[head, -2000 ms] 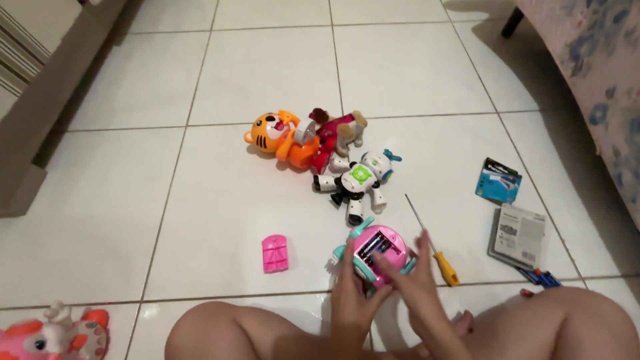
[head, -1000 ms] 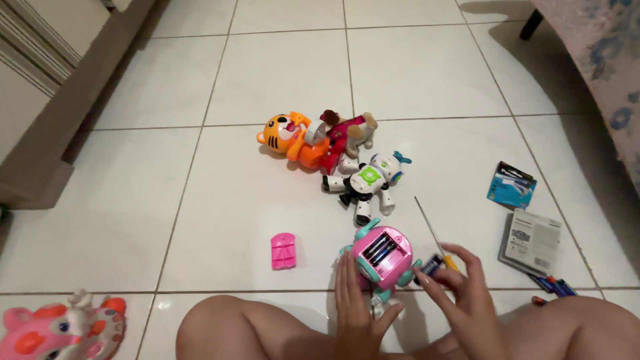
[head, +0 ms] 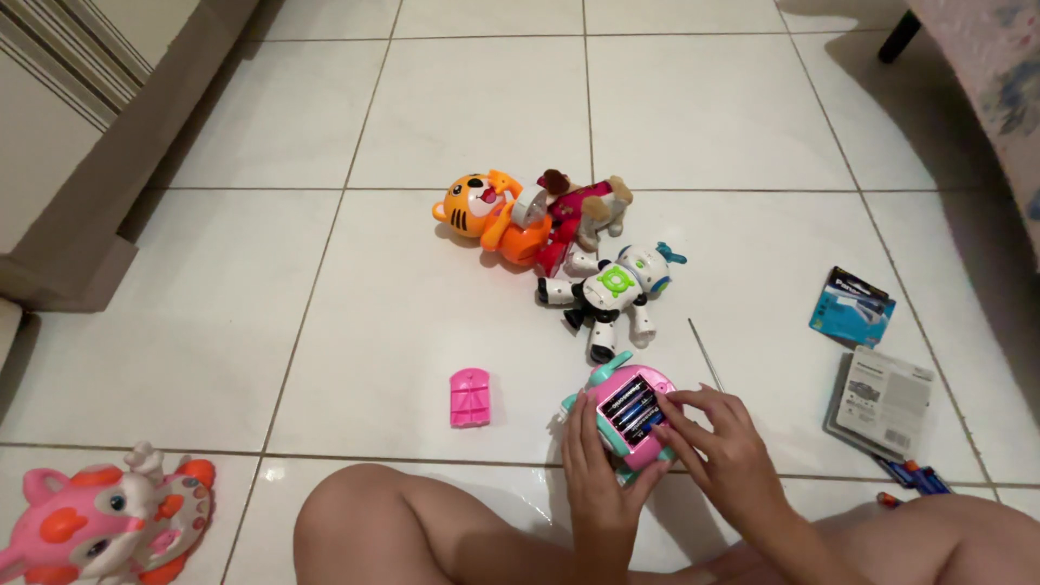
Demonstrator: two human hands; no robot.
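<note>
A pink and teal plastic toy (head: 642,414) lies with its battery compartment facing up and several AA batteries (head: 634,406) inside. My left hand (head: 597,471) is wrapped around the toy's left and lower side. The fingers of my right hand (head: 719,451) touch the battery at the compartment's right end. A pink battery cover (head: 470,397) rests on the floor to the left. Beyond the toy lies a white toy robot (head: 613,288). The thin metal shaft of a screwdriver (head: 704,353) shows behind my right hand, which hides its handle.
An orange tiger toy (head: 496,215) and a plush dog (head: 597,207) lie farther off. At the right are a blue battery package (head: 853,307), blister packs (head: 884,402) and loose batteries (head: 918,475). A pink animal toy (head: 106,520) sits lower left. Furniture (head: 73,236) stands at the left edge.
My right hand has moved left from beside the toy, where it held a battery, onto the battery compartment. That compartment now holds more batteries than one second ago. My left hand stays on the toy.
</note>
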